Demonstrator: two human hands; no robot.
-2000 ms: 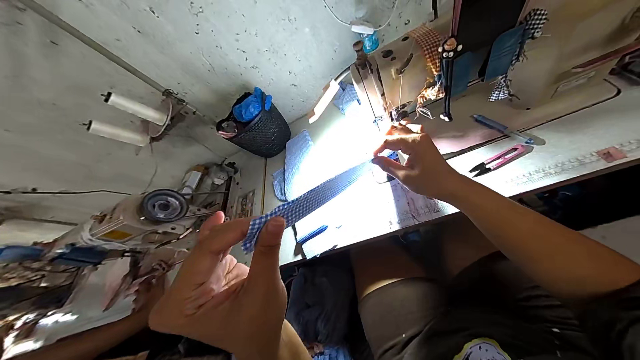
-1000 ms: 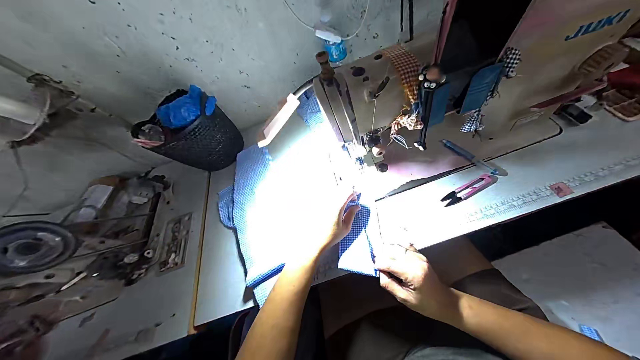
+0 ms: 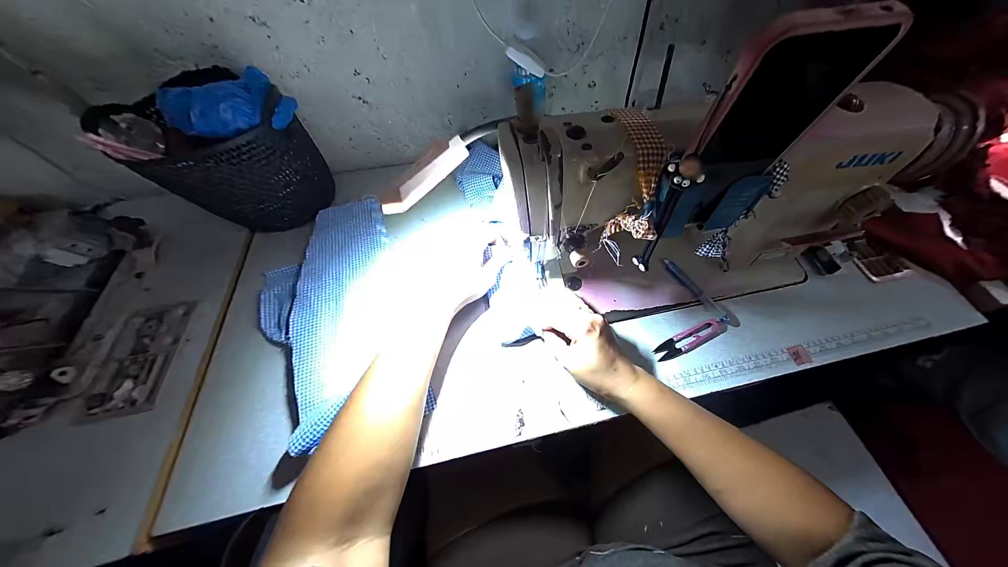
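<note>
A Juki sewing machine (image 3: 551, 173) stands under a bright lamp (image 3: 425, 175). My left hand (image 3: 472, 272) is just left of its needle area, on a small blue checked cloth piece (image 3: 494, 285); glare hides most of its fingers. Just in front of the presser foot, the thumb and fingers of my right hand (image 3: 581, 342) pinch the near end of the cloth, whose dark blue corner (image 3: 520, 339) shows beside them. A larger blue checked cloth (image 3: 331, 291) lies on the table left of my left forearm.
Pink thread snips (image 3: 693, 339), a blue-handled tool (image 3: 689, 279) and a clear ruler (image 3: 787, 356) lie right of my right hand. A phone (image 3: 795, 87) stands against the machine. At the back left is a black basket (image 3: 236, 173) holding blue plastic.
Both hands have come to the needle area with the cloth, which was stretched between them two seconds ago. My right hand has moved up closer to the presser foot since one second ago. The view has shifted.
</note>
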